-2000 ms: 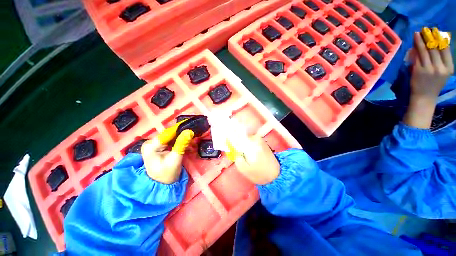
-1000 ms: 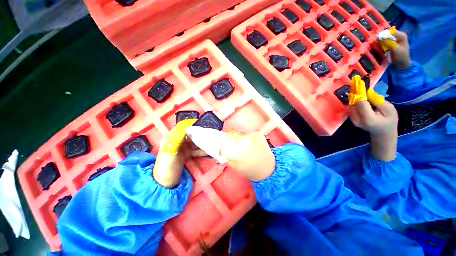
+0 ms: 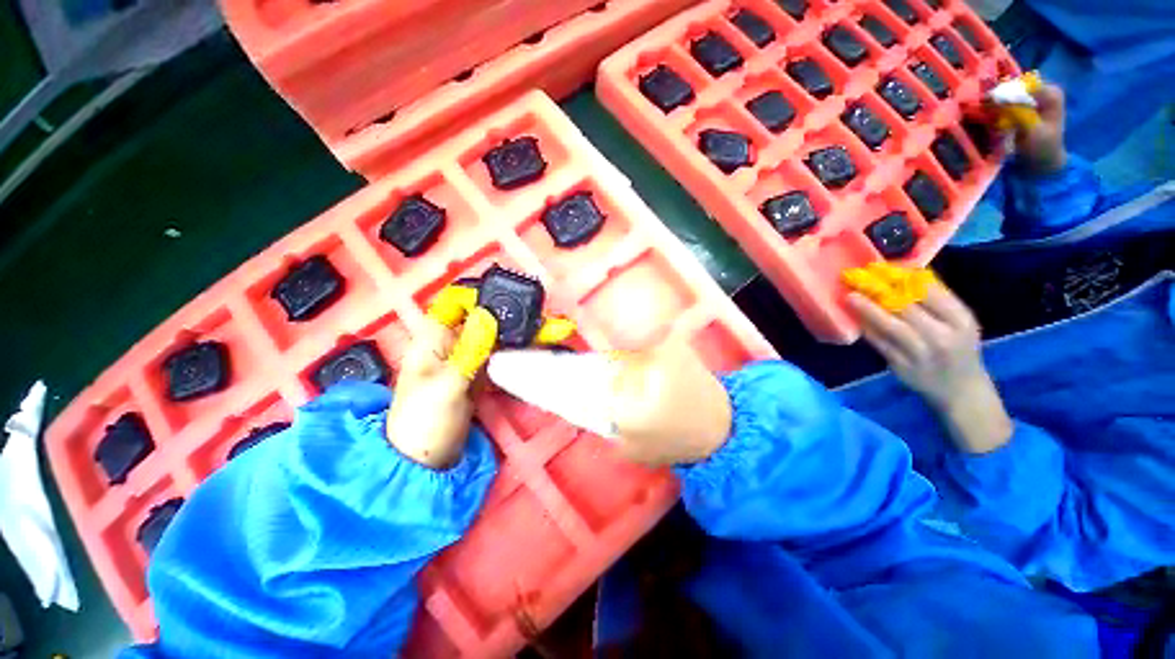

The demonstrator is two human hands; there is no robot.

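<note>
My left hand (image 3: 438, 380), with yellow finger cots, grips a black unit (image 3: 512, 306) above the middle of the pink foam tray (image 3: 496, 554). The unit's ring-marked face is turned up towards me. My right hand (image 3: 664, 399) is just right of it, holding a white wiping cloth (image 3: 554, 386) whose tip lies just below the unit. A yellow cot of the right hand shows beside the unit's right edge. Other black units (image 3: 414, 224) sit in the tray's pockets; several pockets on the right hold none. My left sleeve hides the tray's lower left part.
A second pink tray (image 3: 825, 303) with black units stands at the right; another worker's hands (image 3: 934, 348) are at it. A thick pink foam stack (image 3: 342, 77) stands behind. A white spare wipe (image 3: 32, 509) lies on the dark green bench (image 3: 129, 277) at left.
The black unit in my left hand has been turned face up and more upright. The cloth has moved from over it to below it. The neighbour's near hand has moved down to the tray's near edge.
</note>
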